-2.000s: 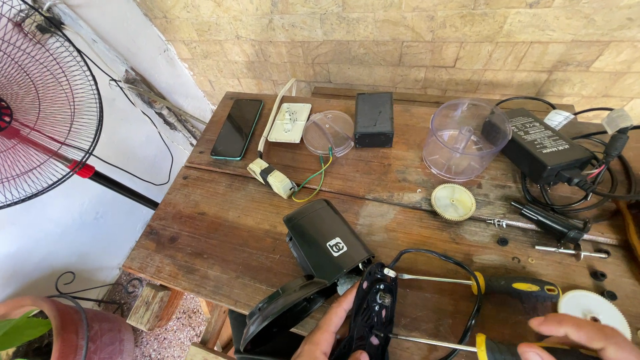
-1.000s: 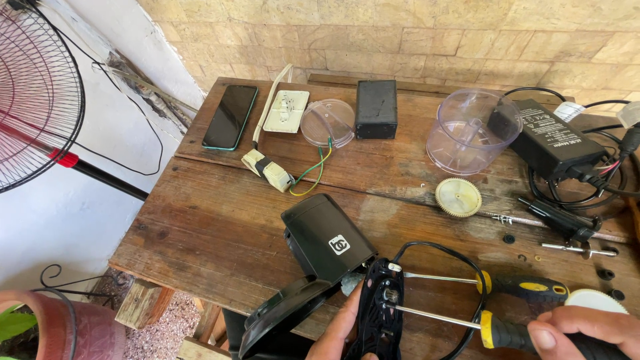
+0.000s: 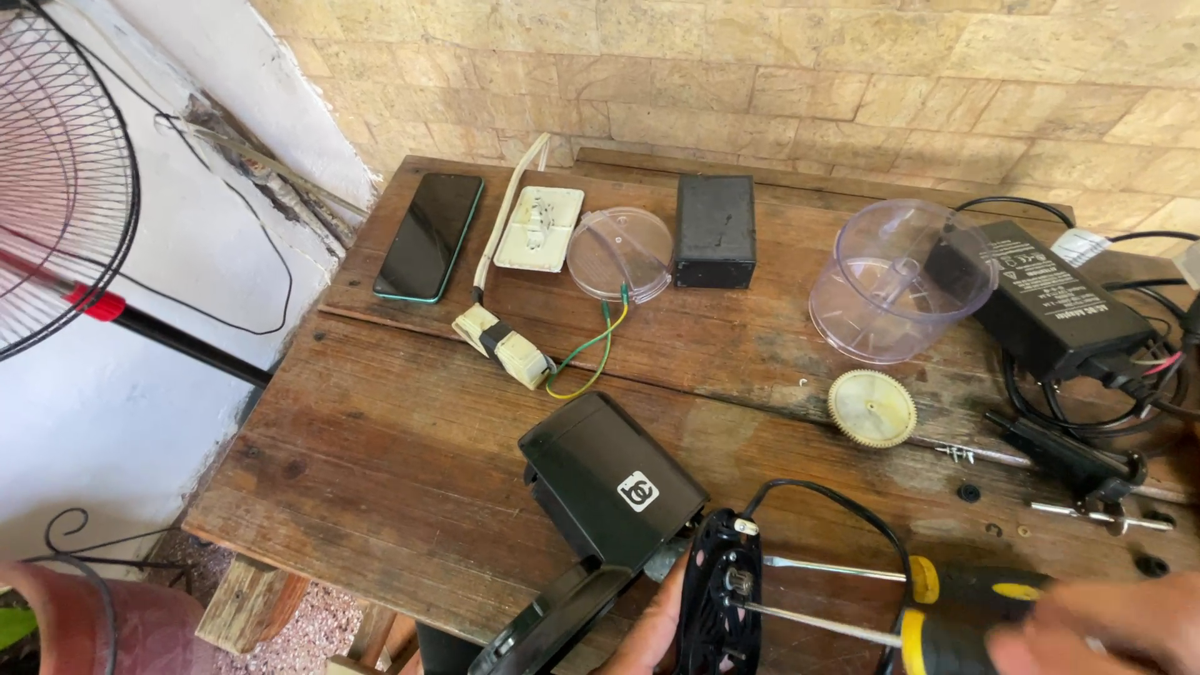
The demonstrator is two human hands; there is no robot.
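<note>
At the bottom of the head view, my left hand (image 3: 652, 623) holds a black plastic appliance part (image 3: 720, 595) with a small metal fitting. A black housing (image 3: 614, 478) with a white logo lies against it. My right hand (image 3: 1097, 623), blurred, is at the yellow-and-black handle of a screwdriver (image 3: 825, 626); its tip meets the metal fitting, and how firmly the fingers grip cannot be told. Just behind lies a second screwdriver (image 3: 839, 568), with a black cord looping over it.
Behind are a phone (image 3: 431, 234), a white plate (image 3: 539, 230), a clear disc (image 3: 619, 253), a black box (image 3: 715, 230) and a taped connector (image 3: 502, 347). To the right are a clear plastic bowl (image 3: 891, 300), a toothed gear (image 3: 872, 409), a power adapter (image 3: 1059, 300) and small parts. A fan (image 3: 56, 178) stands left.
My right hand has shifted from beyond the screwdriver's handle onto it. The screwdriver's tip has moved up the black part to the metal fitting.
</note>
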